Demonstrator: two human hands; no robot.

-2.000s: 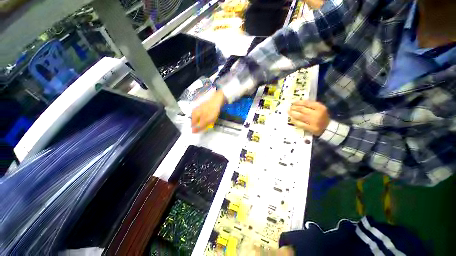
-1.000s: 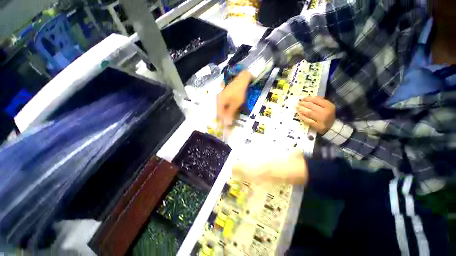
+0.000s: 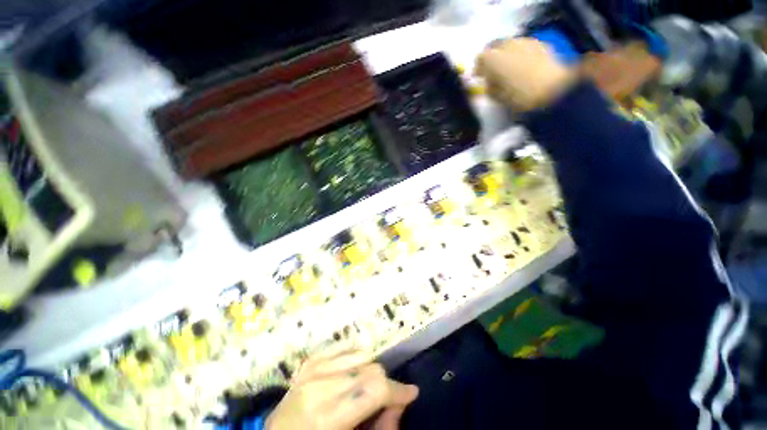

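A long row of cream circuit boards (image 3: 252, 340) runs from lower left to upper right, with yellow and black blocks along the far edge. My left hand (image 3: 341, 392) lies over the near edge of the boards at the bottom centre, with a blue wrist strap (image 3: 244, 420) at its wrist. Whether its fingers hold anything is unclear. My right hand (image 3: 523, 74) is blurred, beyond the boards, just right of the black bin of dark components (image 3: 429, 113). Small yellow parts (image 3: 473, 81) show at its fingertips; I cannot tell if they are held.
Two bins of green components (image 3: 349, 164) adjoin the dark one, with a brown-red slatted stack (image 3: 273, 109) behind. A cream machine (image 3: 105, 159) stands at left. A blue cord (image 3: 63, 388) crosses the lower left. Another person's hand (image 3: 624, 69) is close beside my right arm.
The view has swung left along the row. My right hand has moved from over the boards to beyond them, beside the bins. My left hand and the machine have come into view.
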